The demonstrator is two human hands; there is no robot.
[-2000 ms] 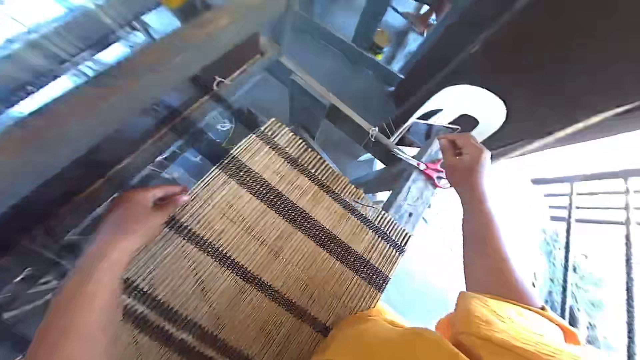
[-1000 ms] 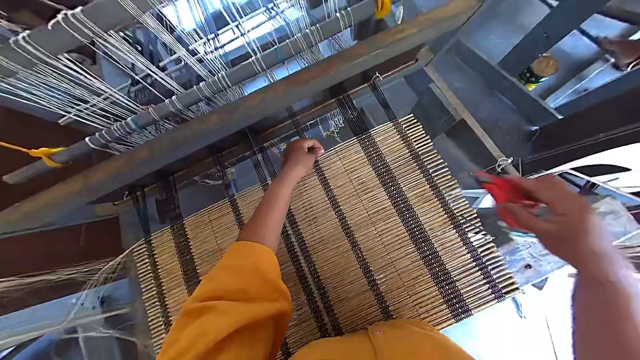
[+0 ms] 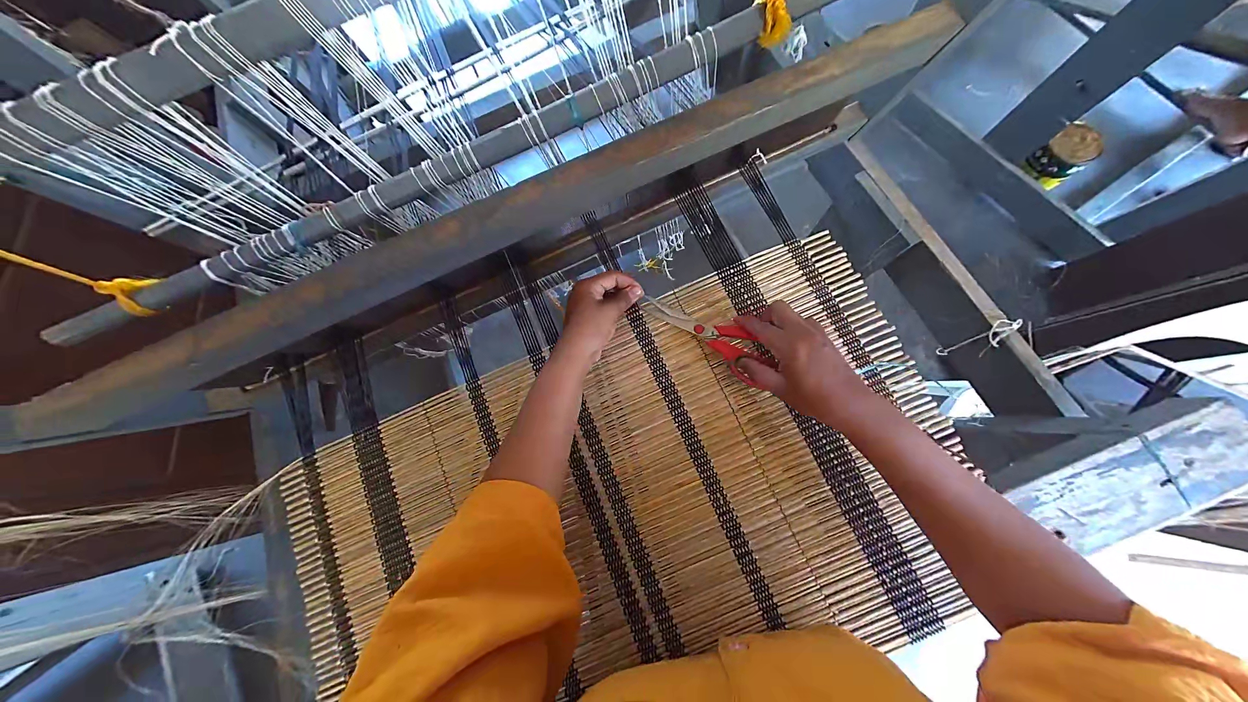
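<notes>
A woven mat of thin natural sticks with dark warp bands (image 3: 507,458) stretches on a wooden loom below me. My right hand (image 3: 804,361) grips red-handled scissors (image 3: 720,338) over the mat's upper part, their blades pointing left. Near the blade tips, at the mat's upper edge, is my left hand (image 3: 602,302), its thumb and forefinger pinched together; whether a thread is between them cannot be told. Dark warp threads (image 3: 707,224) run from the mat up under the wooden beam (image 3: 507,210). White thread ends (image 3: 663,249) hang just beyond the mat.
White heddle cords (image 3: 244,127) wrap the bars above the beam. Yellow cord (image 3: 125,292) is tied at the left. Loose pale fibres (image 3: 146,526) lie left of the mat. At the right are the loom's side frame (image 3: 965,273), a tin (image 3: 1075,144) and part of another person's hand (image 3: 1219,119).
The scissors, lying at the right side two seconds ago, are in my right hand and have moved left over the mat to my left hand. The view has turned.
</notes>
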